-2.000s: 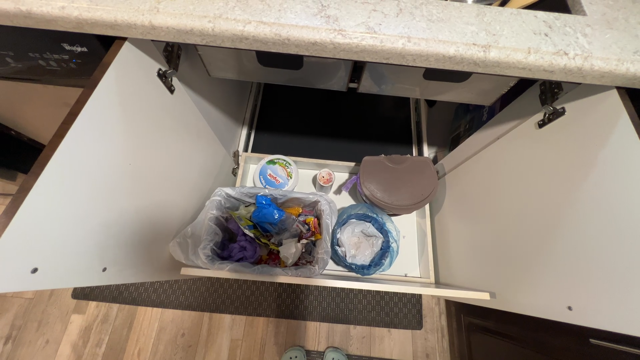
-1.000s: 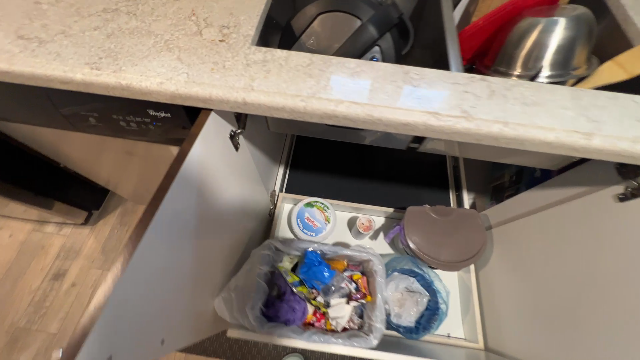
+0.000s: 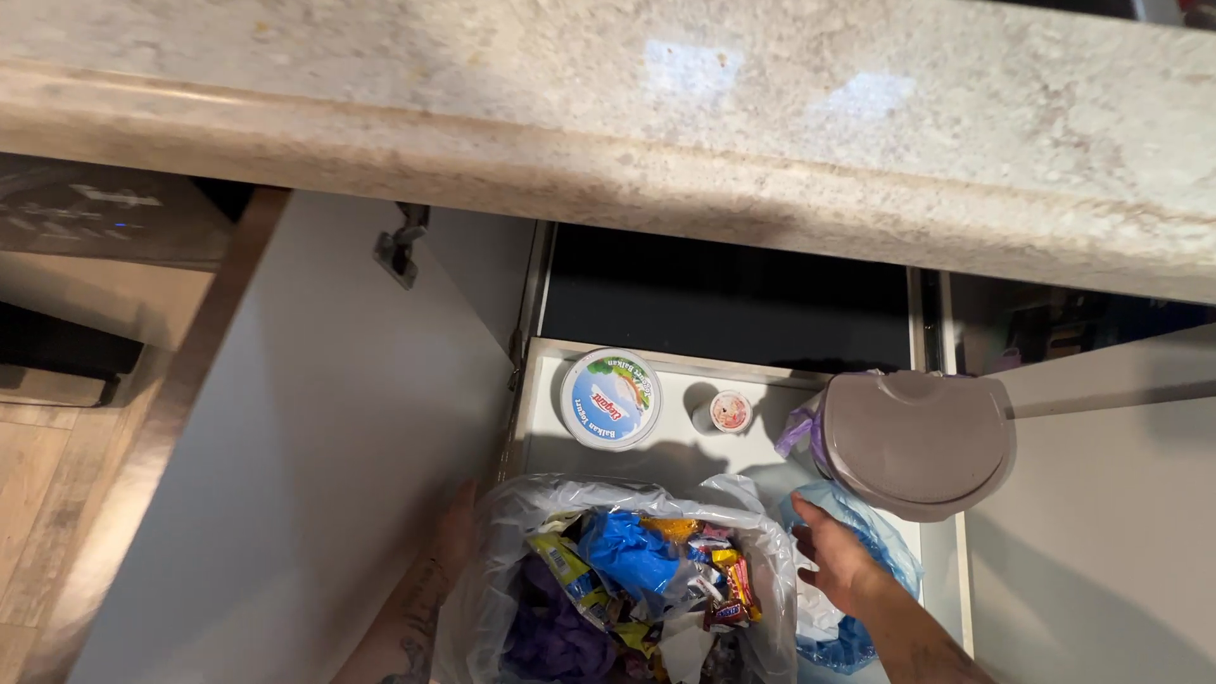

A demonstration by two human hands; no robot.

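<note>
A bin with a clear plastic liner (image 3: 503, 508) stands in the pulled-out drawer, full of wrappers, a crumpled blue wrapper (image 3: 632, 551) and purple plastic (image 3: 556, 632). My left hand (image 3: 458, 527) is at the bin's left side, partly hidden behind the liner; its grip cannot be made out. Over a blue bag-lined container (image 3: 888, 541) at the bin's right, my right hand (image 3: 831, 551) has its fingers apart and holds nothing. Behind the bin are a round yogurt tub (image 3: 611, 399) and a small cup with a patterned lid (image 3: 730, 412).
A brown lidded container (image 3: 917, 442) is at the drawer's back right. The stone countertop (image 3: 608, 114) overhangs the cabinet. An open cabinet door (image 3: 313, 427) flanks the drawer on the left, and another pale door (image 3: 1121, 494) on the right.
Both my hands have come into view, one on each side of the lined bin. The view has moved closer to the drawer.
</note>
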